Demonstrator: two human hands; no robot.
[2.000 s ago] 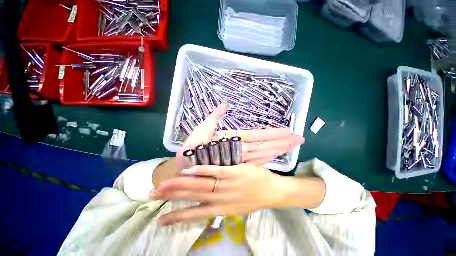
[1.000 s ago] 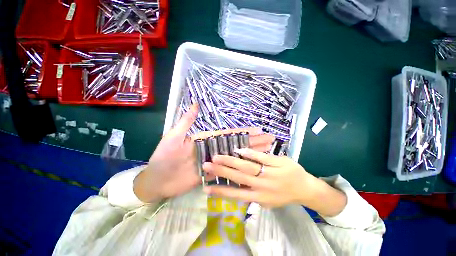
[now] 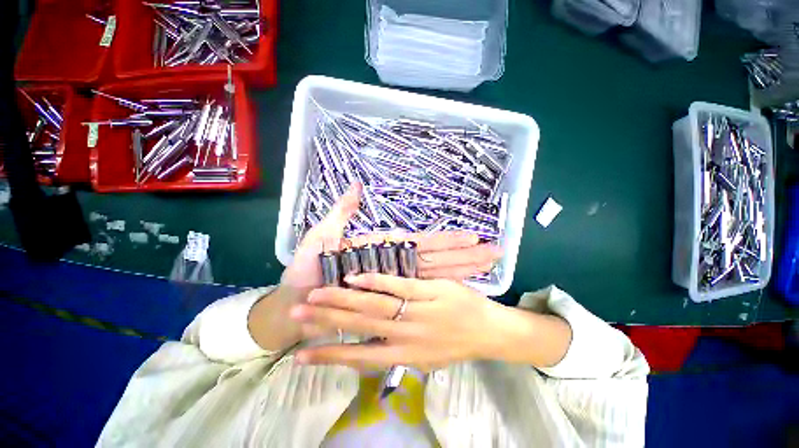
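My left hand (image 3: pixel 302 284) is palm up over the front of the white parts tub (image 3: pixel 285 210), thumb raised. Several shiny stepped pins (image 3: pixel 370 259) lie side by side on it, dark-ringed ends away from me. My right hand (image 3: pixel 429 324), with a ring, lies flat across their lower parts and hides the stems. A short pale stick with a dark tip, likely a marker pen (image 3: pixel 394 380), sticks out below my right hand and moves with it; its grip is hidden. The tub is heaped with loose pins.
Red parts bins (image 3: pixel 175 185) with pins stand at left, behind a black curved arm (image 3: pixel 48 219). A clear box (image 3: pixel 434 48) is beyond the tub. A white label (image 3: pixel 548 211) and a clear tub of pins (image 3: pixel 683 206) are at right.
Since one second ago, my right hand has moved left across the pins and covers their stems again. The pins remain in a row on my left hand. The whole view has shifted slightly.
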